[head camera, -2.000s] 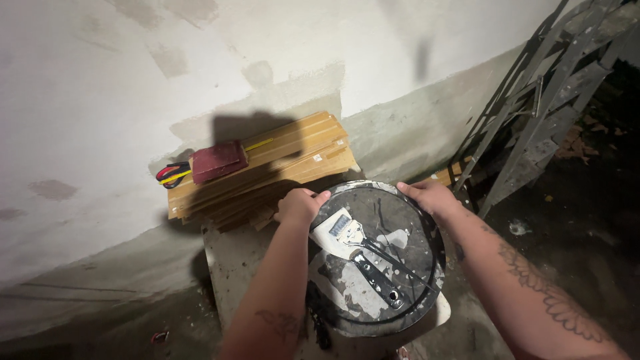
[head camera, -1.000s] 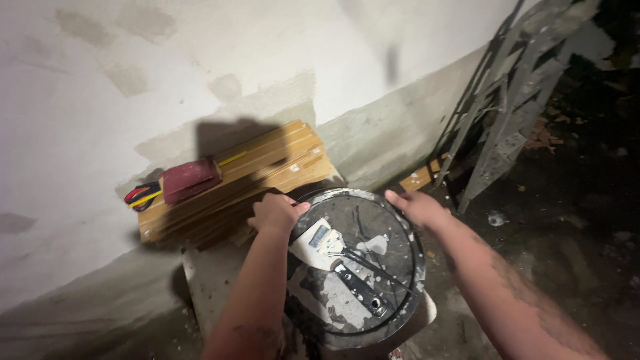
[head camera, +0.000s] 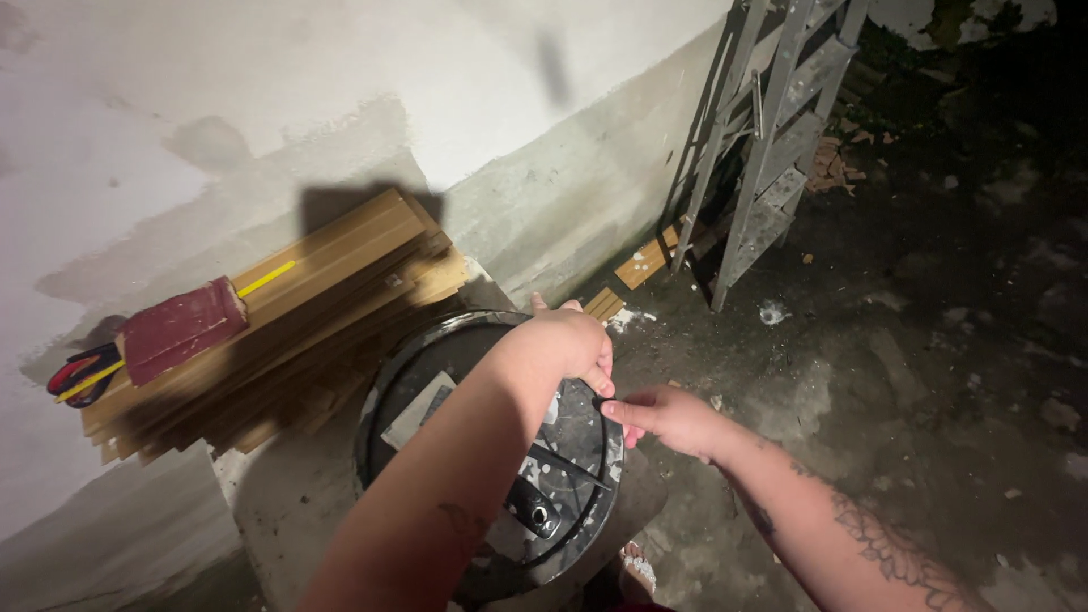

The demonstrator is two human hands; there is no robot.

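Observation:
A round black bucket lid (head camera: 578, 540), spattered with white, lies in front of me. My left hand (head camera: 574, 344) reaches across it to the lid's far right rim, its fingers bent over the edge. Close beside it, my right hand (head camera: 671, 421) pinches the same rim between thumb and fingers. On the lid rests a putty knife (head camera: 534, 507) with a black handle, partly hidden under my left forearm. Another slim dark tool (head camera: 565, 466) lies alongside it. What is beneath the lid is mostly hidden.
Stacked wooden planks (head camera: 331, 255) beside the wall carry a dark red sanding block (head camera: 183, 330), a yellow strip (head camera: 268, 279) and red-and-black-handled pliers or scissors (head camera: 85, 374). A metal stepladder (head camera: 756, 161) stands back right. Wood pieces (head camera: 646, 259) lie on the floor. My foot (head camera: 637, 568) shows below.
My left hand has moved from the lid's far left rim across to its right rim. My right hand has slid down the right rim, close to the left.

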